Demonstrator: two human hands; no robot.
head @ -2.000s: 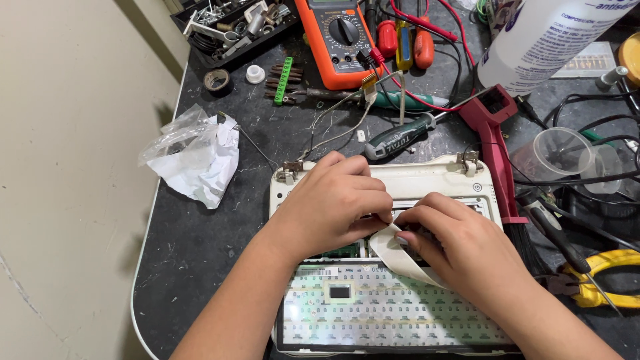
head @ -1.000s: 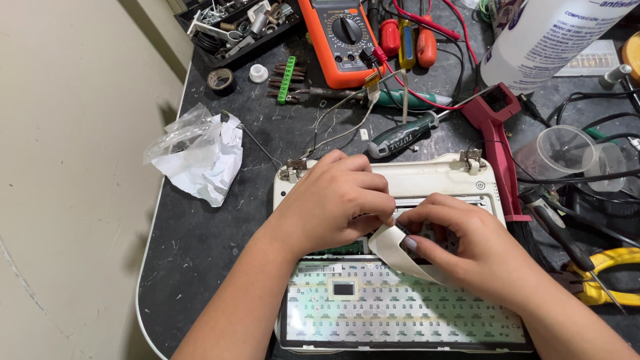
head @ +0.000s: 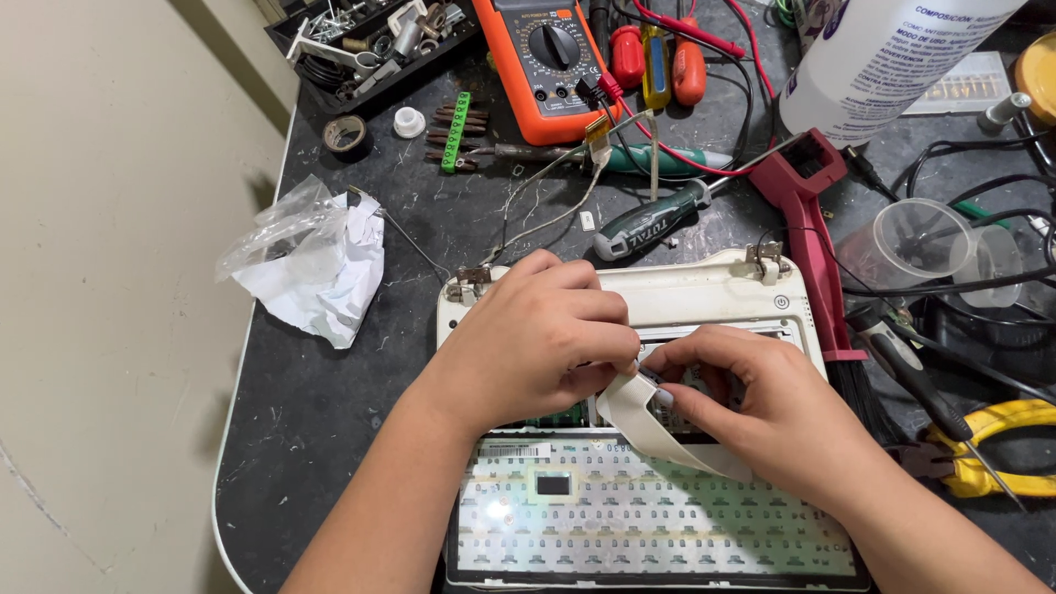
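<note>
A white laptop base (head: 685,289) lies on the dark worktop, its inner parts partly showing. Its keyboard (head: 660,520) is turned over, metal back up, across the near side. From it a pale flat ribbon cable (head: 652,425) curves up to my fingers. My left hand (head: 536,338) pinches near the cable's upper end with thumb and forefinger. Opposite it, my right hand (head: 742,388) has its thumb and fingertips on the same end, with a small dark piece between them. The fingers hide the exact grip and whatever lies under the cable end.
Behind the laptop lie a green-handled screwdriver (head: 652,223), a soldering iron (head: 660,161) and an orange multimeter (head: 544,74). A red-handled brush (head: 808,239), plastic cups (head: 916,243) and yellow-handled pliers (head: 982,437) are at the right. Crumpled paper (head: 322,280) lies left, a parts tray (head: 371,49) farther back.
</note>
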